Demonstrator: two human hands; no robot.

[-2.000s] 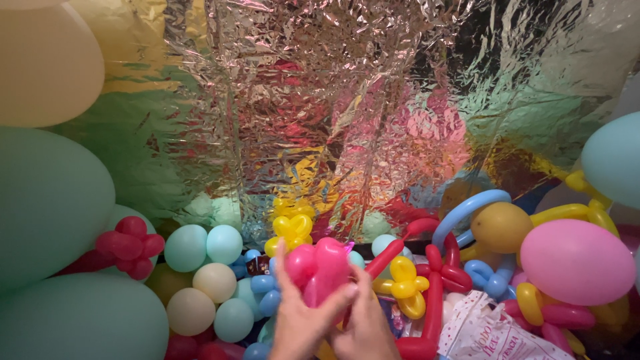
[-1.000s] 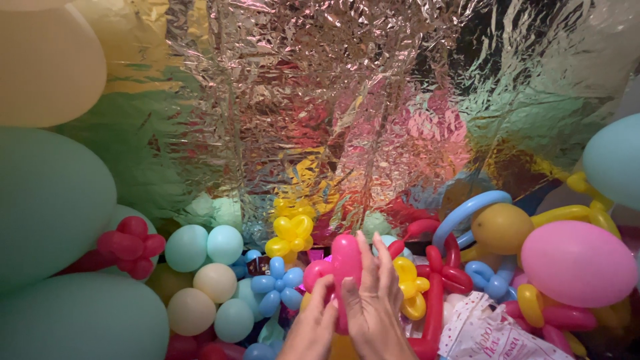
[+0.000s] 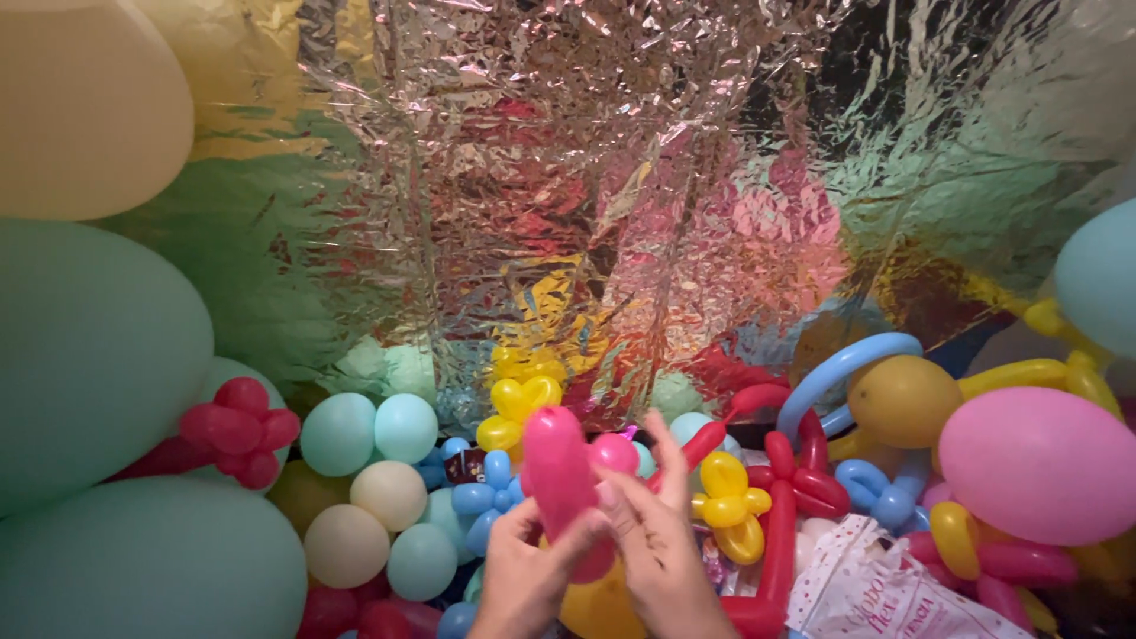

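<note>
Near the bottom centre, a pink modelling balloon [image 3: 557, 461] with a rounded, upright segment is between my two hands. My left hand [image 3: 531, 564] grips its lower part from the left, the thumb across its front. On the right, my right hand [image 3: 655, 532] has its thumb and fingers raised and spread at the balloon's side; whether it also pinches the balloon is hard to tell. A small round pink bubble [image 3: 614, 454] shows behind the right fingers. Just behind are a yellow balloon flower [image 3: 519, 408], a blue balloon flower [image 3: 493, 499] and a yellow twisted balloon [image 3: 728, 508].
Large green balloons [image 3: 89, 355] fill the left side, beside a red balloon flower [image 3: 240, 430] and smaller round balloons [image 3: 389, 497]. At right lie a pink balloon [image 3: 1038, 466], red twisted balloons [image 3: 777, 541] and a printed plastic bag [image 3: 887, 586]. A crinkled metallic foil sheet [image 3: 550, 177] hangs behind.
My hands have turned the pink balloon, and my right hand's fingers have moved off its top to its right side. The blue flower, covered two seconds ago, shows beside my left hand.
</note>
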